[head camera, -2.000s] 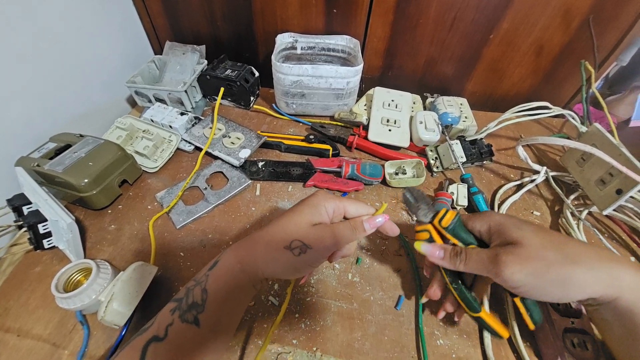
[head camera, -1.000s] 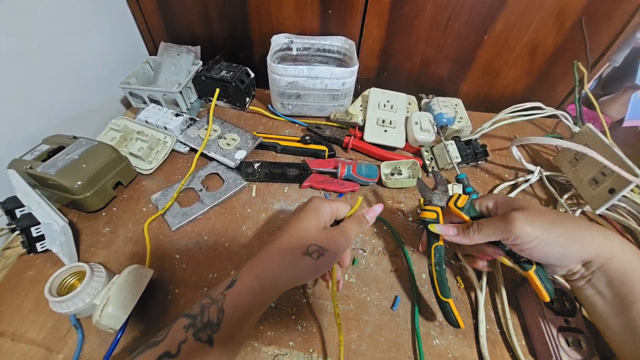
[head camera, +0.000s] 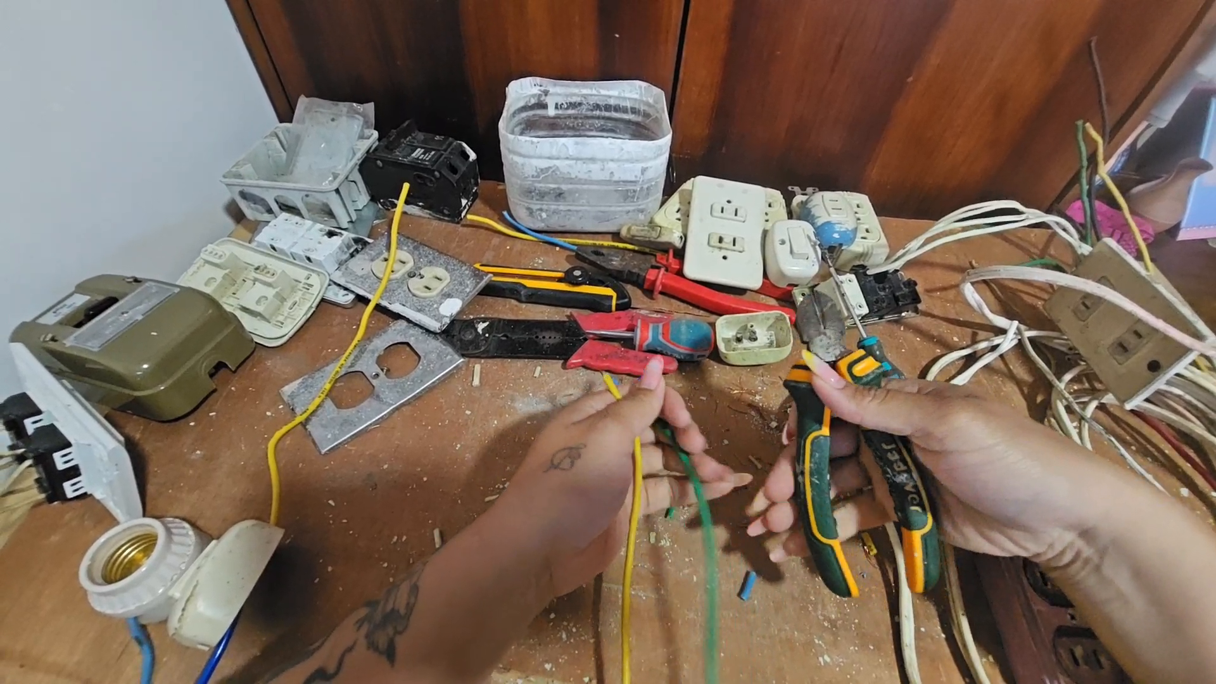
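My left hand (head camera: 608, 446), at the middle of the bench, pinches a yellow insulated wire (head camera: 630, 560) between thumb and forefinger; a green insulated wire (head camera: 708, 560) passes between its fingers. Both wires hang down toward the near edge. To the right, my right hand (head camera: 921, 456) holds diagonal cutting pliers (head camera: 819, 475) with green, yellow and orange handles, their metal head pointing up and away. Just beyond my left hand lie red-handled wire strippers (head camera: 622, 359), with a blue and red screwdriver (head camera: 674, 337) on top of them.
Metal outlet plates (head camera: 437, 356), an olive cover (head camera: 142, 342) and a lamp socket (head camera: 142, 570) are at left. A plastic tub (head camera: 584, 157) stands at the back beside white outlets (head camera: 727, 233). White cables (head camera: 1007, 332) tangle at right. Insulation scraps (head camera: 748, 584) litter the wooden surface.
The green wire, lying apart from my left hand in the earlier frames, is now in its fingers along with the yellow wire. My right hand still holds the pliers.
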